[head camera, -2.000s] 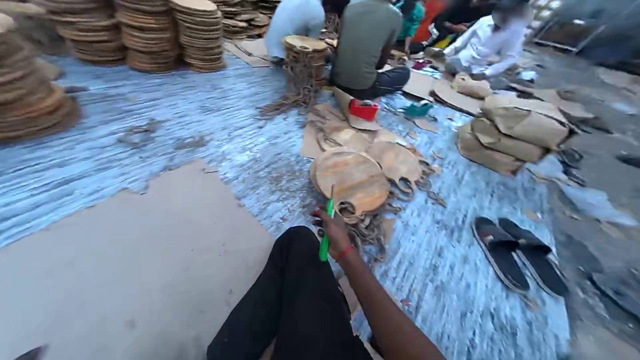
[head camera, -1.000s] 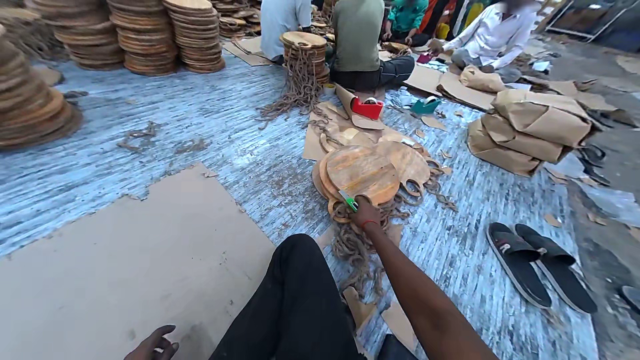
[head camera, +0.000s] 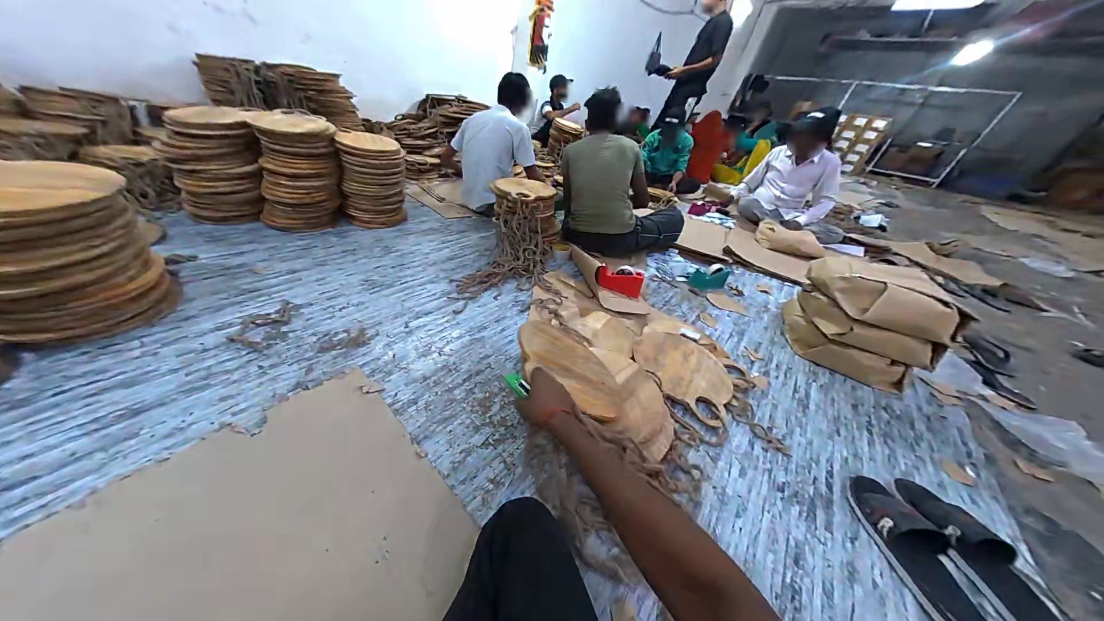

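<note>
My right hand [head camera: 545, 398] grips the near edge of a round wooden board [head camera: 569, 366], which is tilted up off the others. A green-handled tool [head camera: 517, 385], its kind not clear, is in the same hand and sticks out to the left. Beneath and beside the raised board lie brown paper and another round wooden board [head camera: 684, 366] with a cut-out handle and rope. Loose brown rope [head camera: 573, 500] hangs and lies below my right forearm. My left hand is out of view.
Flat cardboard [head camera: 233, 517] lies at the left front. Stacks of round boards [head camera: 60, 250] stand at the left. Paper-wrapped packages [head camera: 871, 319] and black sandals [head camera: 940, 535] are at the right. Red [head camera: 621, 281] and teal tape dispensers [head camera: 709, 277] lie ahead, near seated people.
The round board under my right hand has gone from lying flat to tilted up. My left hand, at the lower edge one second ago, has left the view. The view has tipped upward.
</note>
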